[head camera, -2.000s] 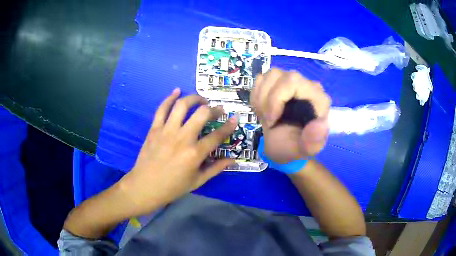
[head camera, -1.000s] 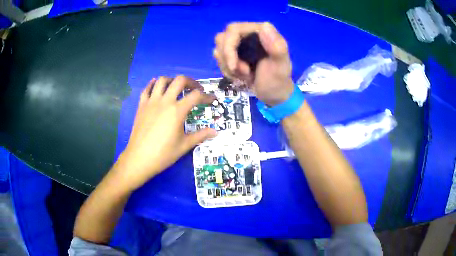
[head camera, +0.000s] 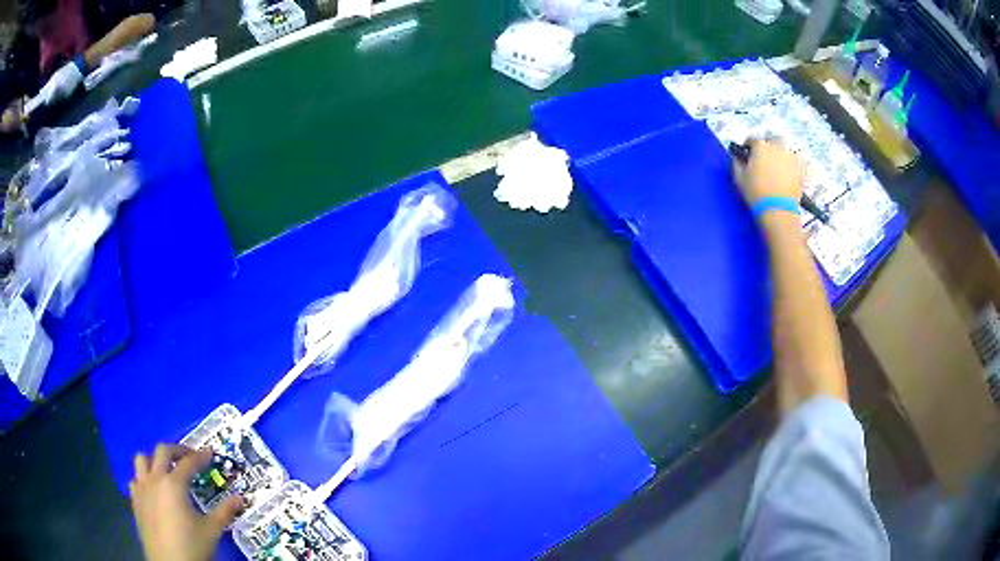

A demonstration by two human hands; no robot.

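Two white housing halves lie open side up at the lower left, touching: an upper one (head camera: pixel 231 447) and a lower one (head camera: pixel 298 533), cut by the bottom edge. Both show green circuit boards and wires. My left hand (head camera: pixel 175 506) is at the upper housing's left side, thumb and fingers on it. Two white cords run into clear plastic bags, one farther (head camera: pixel 376 276) and one nearer (head camera: pixel 433 375). My right hand (head camera: pixel 774 173) is far right, closed around a black-handled tool (head camera: pixel 741 152) over rows of whitish plates (head camera: pixel 839 164); a dark shaft shows beyond it.
A blue sheet (head camera: pixel 548 438) lies under the housings. A crumpled white glove or rag (head camera: pixel 534 173) is on the dark bench. Green-nozzled bottles (head camera: pixel 894 104) stand in a cardboard tray at the upper right. White housings (head camera: pixel 533 53) sit on the green surface. Another person's arm (head camera: pixel 99 49) shows upper left.
The view has turned right. My right hand has moved from above the upper housing to the plates, with the black-handled tool. My left hand remains at the upper housing.
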